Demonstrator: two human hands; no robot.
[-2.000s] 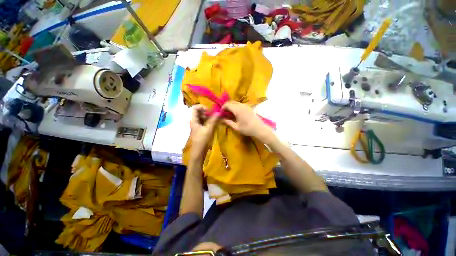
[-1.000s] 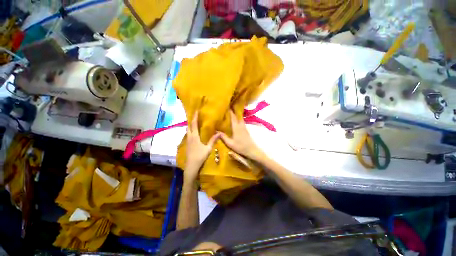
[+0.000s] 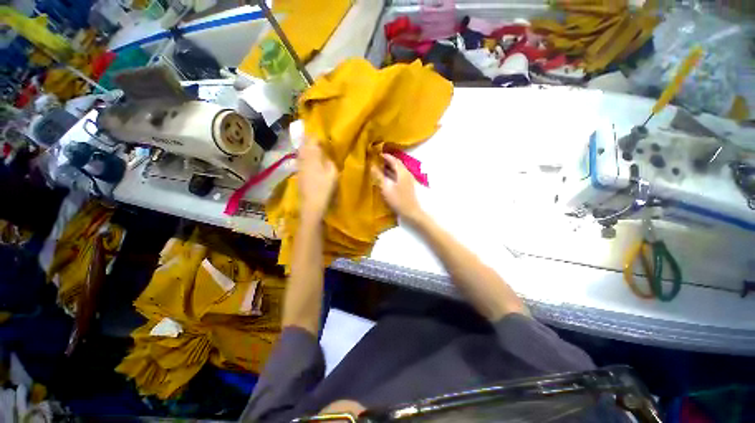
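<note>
A thick mustard-yellow bundle of cut pieces [image 3: 356, 116] lies on the white machine table, narrowed at its middle. My left hand [image 3: 316, 175] is on the bundle's left side, slightly blurred. My right hand [image 3: 396, 183] grips the bundle's right side at the middle, with curled fingers. A bright pink strip [image 3: 258, 183] sticks out flat to the left, and a shorter pink end [image 3: 411, 167] shows to the right. The strip's middle is hidden by the bundle and hands.
A lockstitch machine [image 3: 662, 169] stands right, with green-and-orange scissors [image 3: 654, 268] on its bed. A cream sewing machine [image 3: 178, 128] stands left. More yellow pieces [image 3: 203, 306] sit below the table. Mixed scraps [image 3: 497, 54] and a clear bag [image 3: 695, 62] lie behind.
The pink strip was first gathered in my hands on top of the bundle, then lay open beneath it. The bundle has since moved back from the front edge and left, with my hands at its sides.
</note>
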